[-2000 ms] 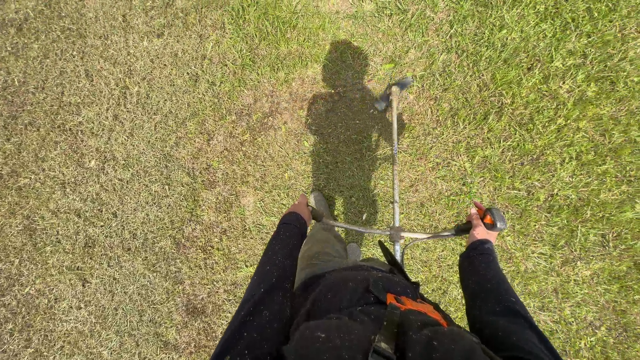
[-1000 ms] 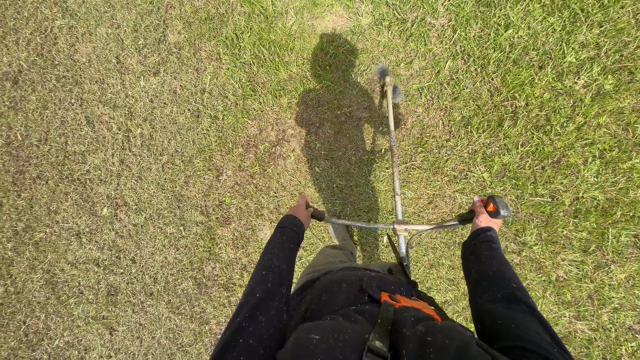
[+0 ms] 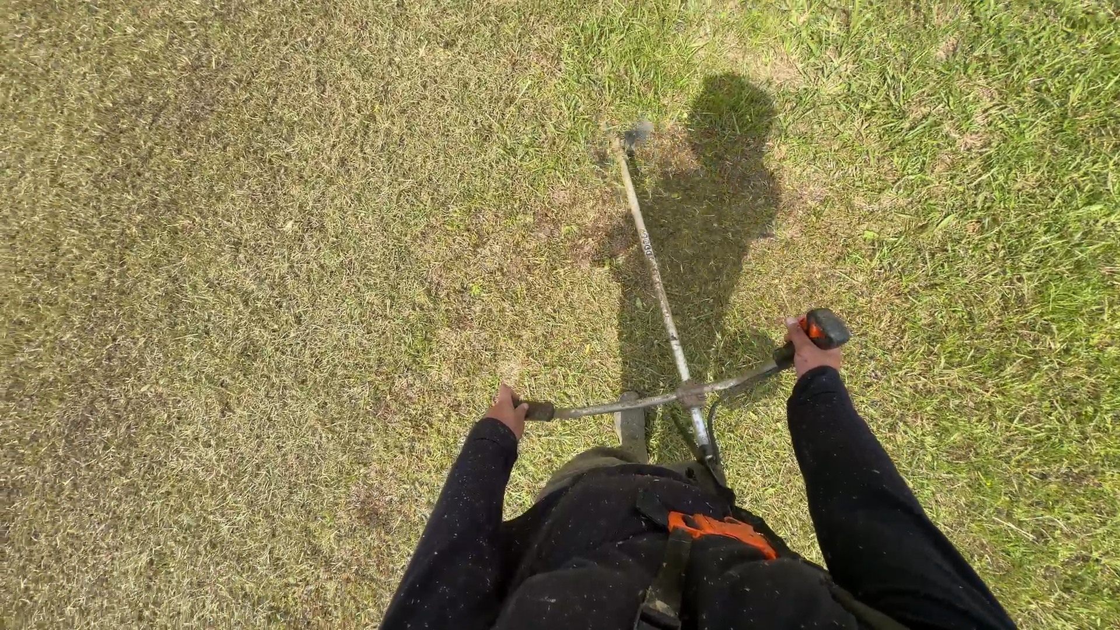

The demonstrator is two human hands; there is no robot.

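A brush cutter's metal shaft [image 3: 658,276] runs forward from my waist over the grass, tilted to the left at its far end. Its cutting head [image 3: 632,138] is blurred and sits low at the grass. The curved handlebar [image 3: 617,405] crosses the shaft in front of my body. My left hand [image 3: 507,411] is closed around the dark left grip [image 3: 535,410]. At the other end, my right hand [image 3: 812,350] grips the control handle with its black and orange housing [image 3: 825,329]. A harness with an orange pad [image 3: 722,533] lies over my dark top.
Short, dry-looking grass [image 3: 219,306] spreads on the left, and greener, longer grass [image 3: 1006,219] on the right. My shadow [image 3: 709,201] falls ahead beside the shaft. One shoe [image 3: 630,424] shows just below the handlebar.
The cutting head has swung to the left, from the right side of my shadow to its left side. The handlebar has turned with it, its right end now farther forward. Both hands keep their grips.
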